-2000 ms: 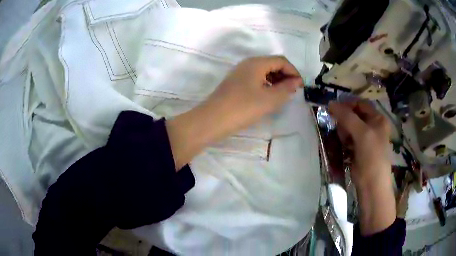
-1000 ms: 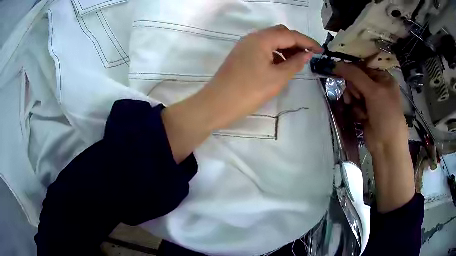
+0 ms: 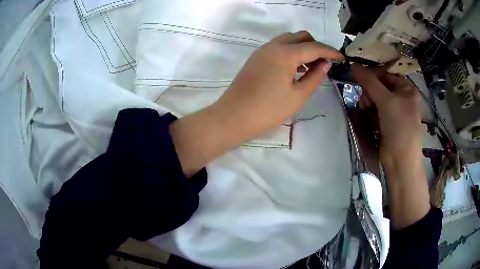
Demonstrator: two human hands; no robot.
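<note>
My left hand reaches over the white denim jacket. Its thumb and index finger point at a small dark block beside the sewing machine head, their tips close together. Whether they pinch something thin, such as a needle or thread, is too small to tell. My right hand has its fingertips on the right end of the dark block, below the head. The fingers hide the block's lower side and any needles.
A shiny curved metal folder lies between jacket and right wrist, with a smooth white band below it. Ridged cylinders and thin rods are at the right. A crumpled tan scrap lies right of my right forearm.
Since the oldest frame, the view has shifted and both hands sit higher in it. Since the last frame, my left fingertips have come closer to the dark block; my right hand has moved slightly.
</note>
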